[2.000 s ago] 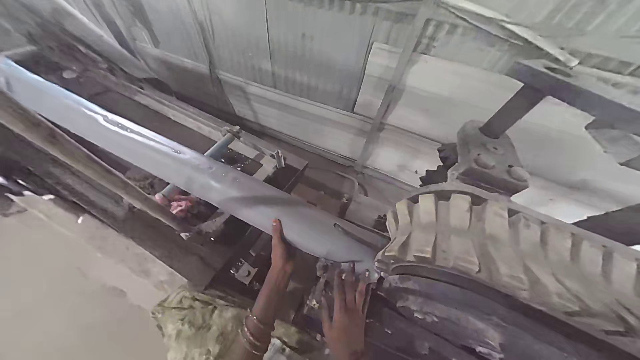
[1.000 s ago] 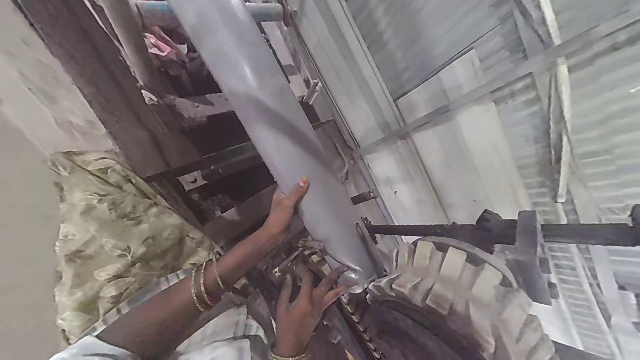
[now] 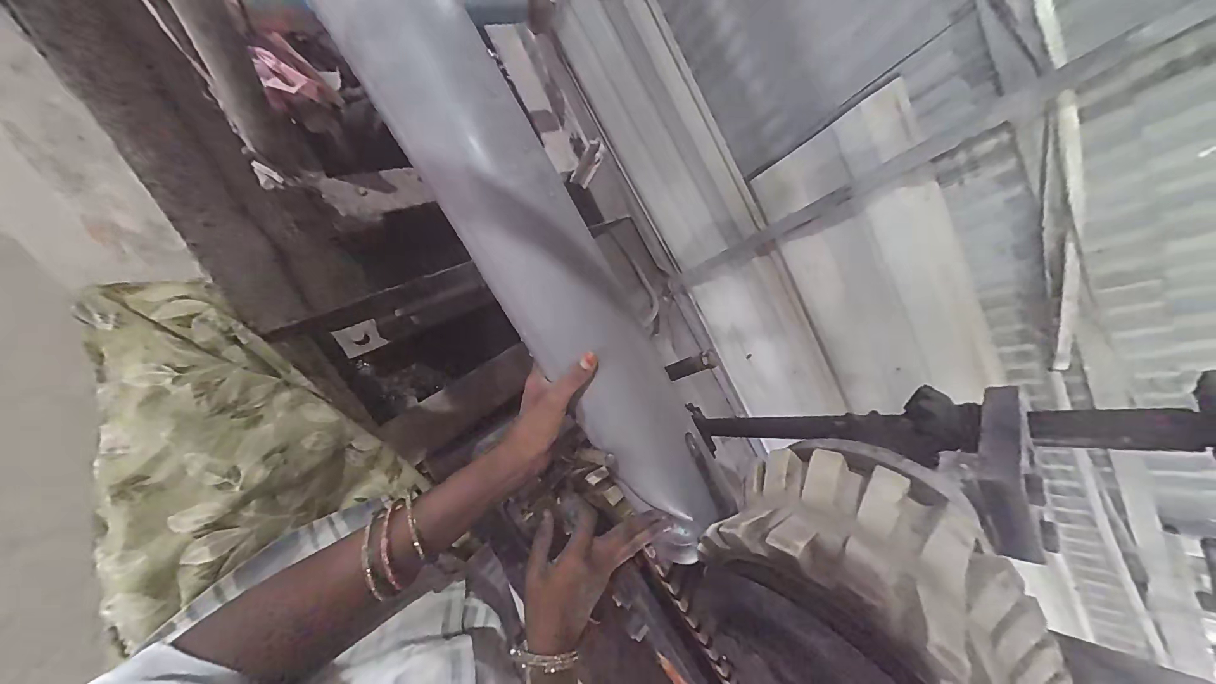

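Observation:
A long grey tube of smooth, sheet-like material runs from the top edge down to a large toothed wheel. Against the tube's lower left side lies my left hand, its thumb on the front surface and its other fingers hidden behind. Lower down, my right hand has its fingers spread, with fingertips at the tube's gathered lower end beside the wheel. Whether those fingertips pinch the material cannot be told. A chain-like toothed strip passes just right of my right hand.
A dark metal shaft extends rightward above the wheel. Machine frame bars lie behind and left of the tube. Leaf-patterned green cloth hangs at the left. Pink material sits at upper left, and corrugated sheeting stands at right.
The view has turned strongly and come closer to the hands. My left hand stays on the tube's side, and my right hand remains near its lower end, fingers now more spread than two seconds ago.

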